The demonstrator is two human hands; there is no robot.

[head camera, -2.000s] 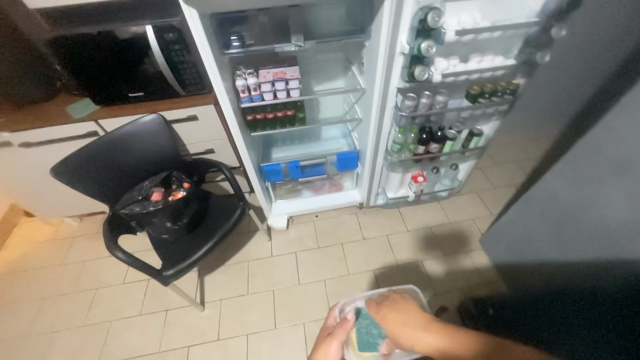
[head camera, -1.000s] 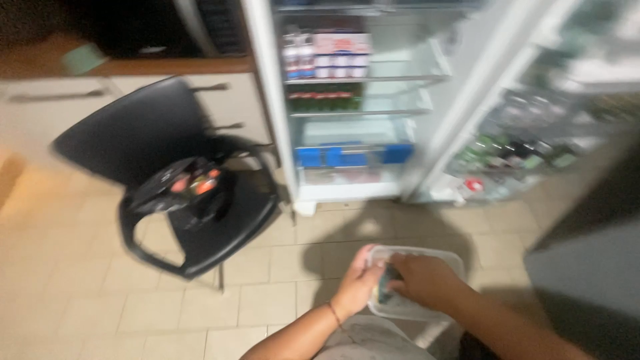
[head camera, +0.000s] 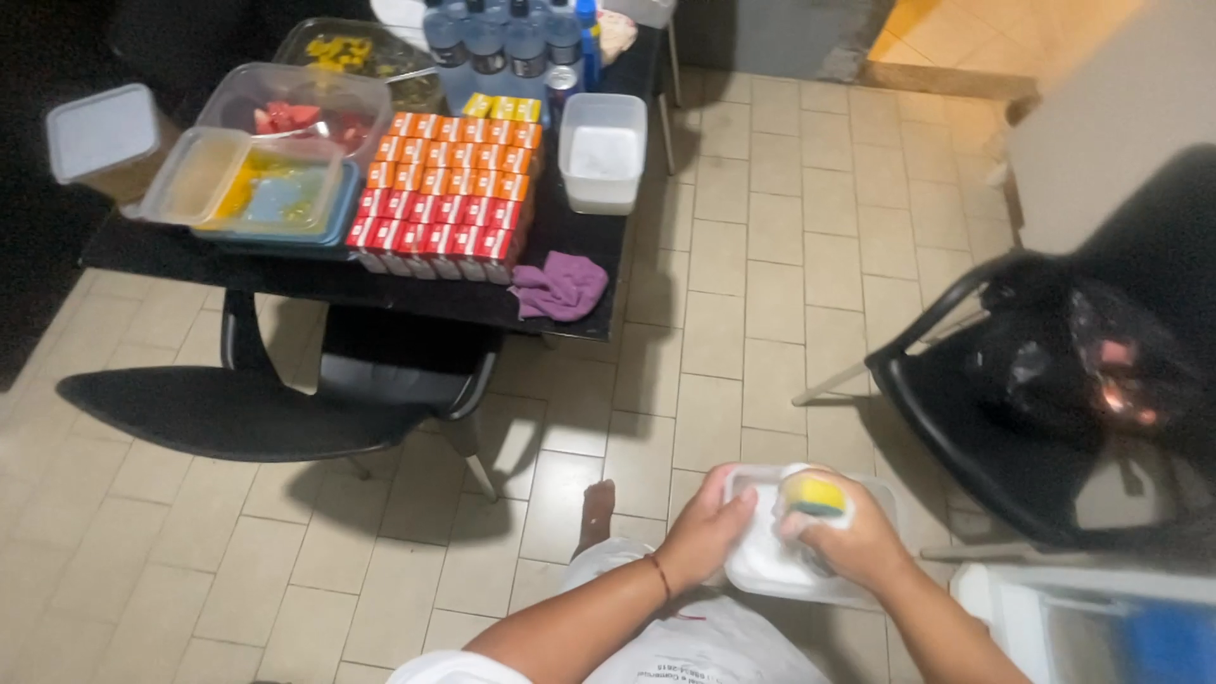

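A translucent plastic container [head camera: 760, 556] is held in front of my body, with white suds or liquid inside. My left hand [head camera: 708, 527] grips its left wall, thumb over the rim. My right hand [head camera: 850, 532] is closed around a yellow and green sponge [head camera: 815, 496] covered in foam, above the container's right part. The fingertips below the sponge are partly blurred.
A black table [head camera: 313, 285] at upper left carries small orange and red cartons [head camera: 442, 190], food tubs, bottles, a white container [head camera: 603, 152] and a purple cloth [head camera: 560, 287]. Black chairs stand below it and at right, one holding a black bag [head camera: 1121, 351]. An open refrigerator [head camera: 997, 608] edges in at lower right.
The view has swung from the open refrigerator to the table. The sponge, earlier down inside the container, is now raised in my right hand with its yellow side showing.
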